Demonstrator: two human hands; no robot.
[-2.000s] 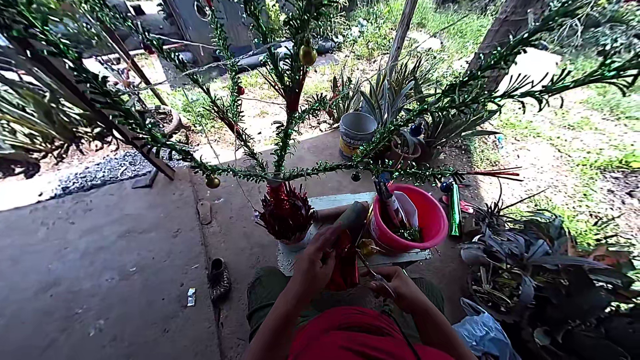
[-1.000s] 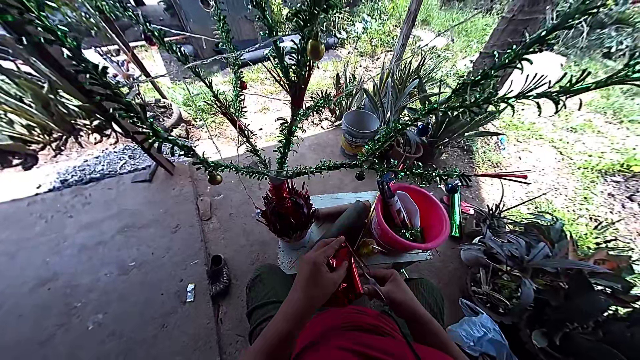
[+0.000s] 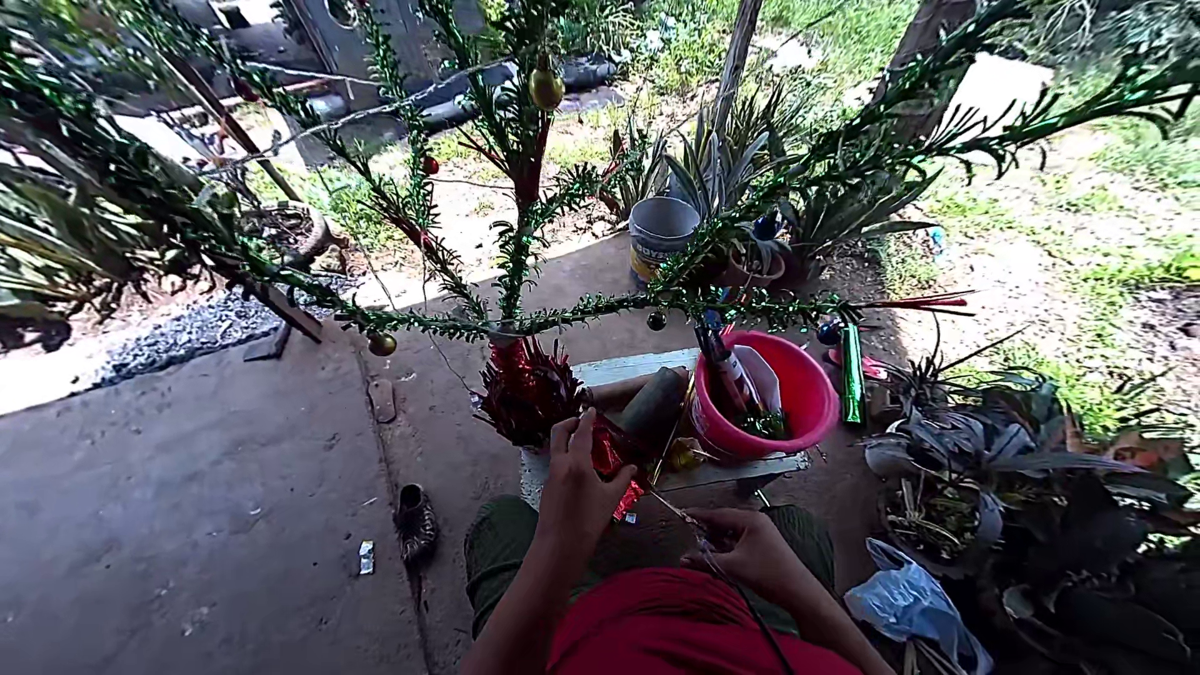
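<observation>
My left hand point(image 3: 581, 469) pinches a piece of shiny red foil point(image 3: 609, 455) above my lap. My right hand point(image 3: 741, 548), lower and to the right, is closed on a thin cord or wire point(image 3: 677, 511) that runs up toward the foil; its exact kind is unclear. Just beyond my hands, a dark cylindrical object point(image 3: 653, 401) lies on a pale low bench point(image 3: 670, 361). A pot wrapped in red foil point(image 3: 530, 398) bears a tree with green tinsel branches point(image 3: 516, 253) and small baubles, one of them gold point(image 3: 547, 89).
On the bench's right side stands a pink tub point(image 3: 820, 412) holding rolled material and green tinsel. A green foil roll point(image 3: 851, 375) is beyond it. A paint bucket point(image 3: 664, 220) stands behind. Tinsel branches spread across the view. A shoe point(image 3: 415, 525) lies left; a plastic bag point(image 3: 914, 600) is right.
My left hand has moved up and away from my body with the red foil. My right hand has moved away from my left, and the cord between them shows more.
</observation>
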